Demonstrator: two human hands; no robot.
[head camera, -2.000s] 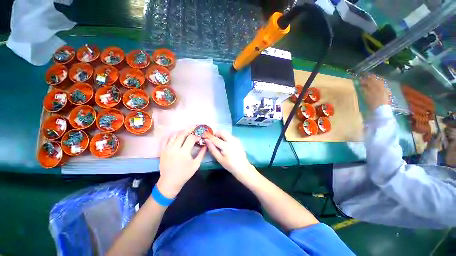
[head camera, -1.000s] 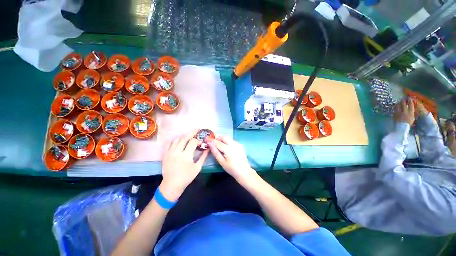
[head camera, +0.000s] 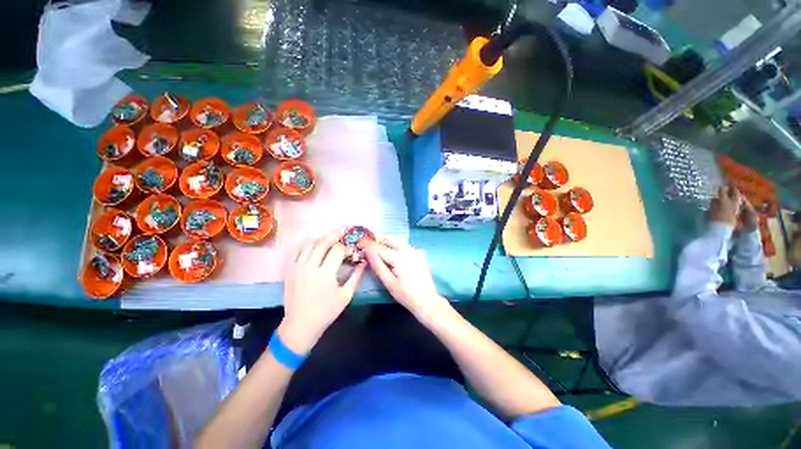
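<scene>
An orange housing (head camera: 357, 236) with a green and silver circuit board in its open top is held between both hands at the front edge of the white sheet. My left hand (head camera: 318, 274), bare with a blue wrist strap (head camera: 286, 351), grips its left side. My right hand (head camera: 397, 267), bare, has its fingertips on its right side and rim. The fingers hide most of the housing's wall. Several more orange housings with boards (head camera: 202, 179) stand in rows at the left. The orange-yellow electric screwdriver (head camera: 457, 85) hangs tilted above the bench, away from both hands.
A blue-sided box with black top (head camera: 465, 167) stands right of the sheet. Several housings stand on brown cardboard (head camera: 610, 197). A black cable (head camera: 527, 171) hangs in front. Clear blister trays (head camera: 351, 61) lie behind. A person in grey (head camera: 703, 263) works at right. A blue plastic-lined bin (head camera: 167, 377) is below left.
The other person's arm at right has moved away from the cardboard, farther right. The view has shifted slightly. My hands keep the same hold on the housing.
</scene>
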